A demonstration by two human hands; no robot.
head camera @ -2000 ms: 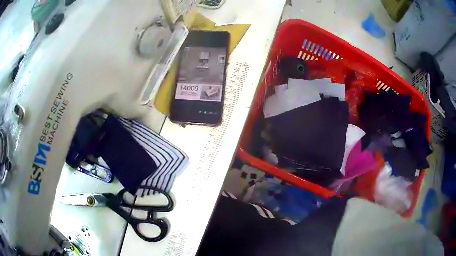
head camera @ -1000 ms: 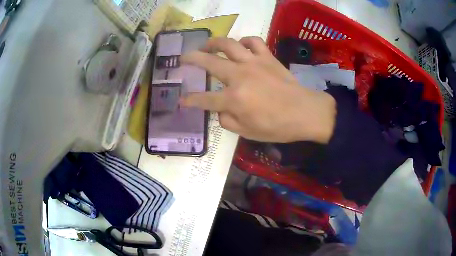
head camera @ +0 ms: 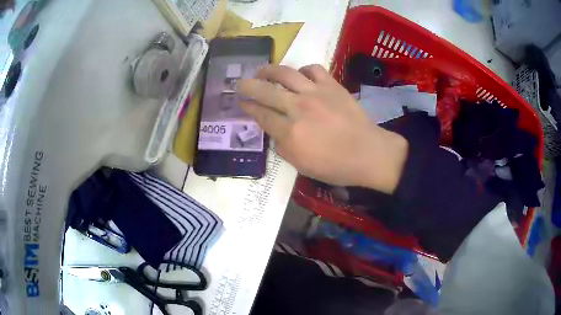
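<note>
My right hand [head camera: 326, 126] is over the black smartphone [head camera: 234, 163], with its fingertips at the lit screen. It holds nothing, and its fingers are bent and slightly apart. The screen shows a product picture and a label ending in "4005". The phone lies on a yellow sheet [head camera: 288, 38] on the white table, beside the sewing machine arm [head camera: 92, 80]. My left hand is not in view.
Folded navy cloth with white-striped cloth [head camera: 200, 221] lies under the machine arm. Black-handled shears [head camera: 138, 280] lie below it. A red basket [head camera: 443, 55] right of the table holds navy and white pieces, partly hidden by my sleeve.
My right hand came in from the right to the phone. Over the last second its fingers drew closer together, and the screen picture changed from an enlarged view to a smaller one with the label.
</note>
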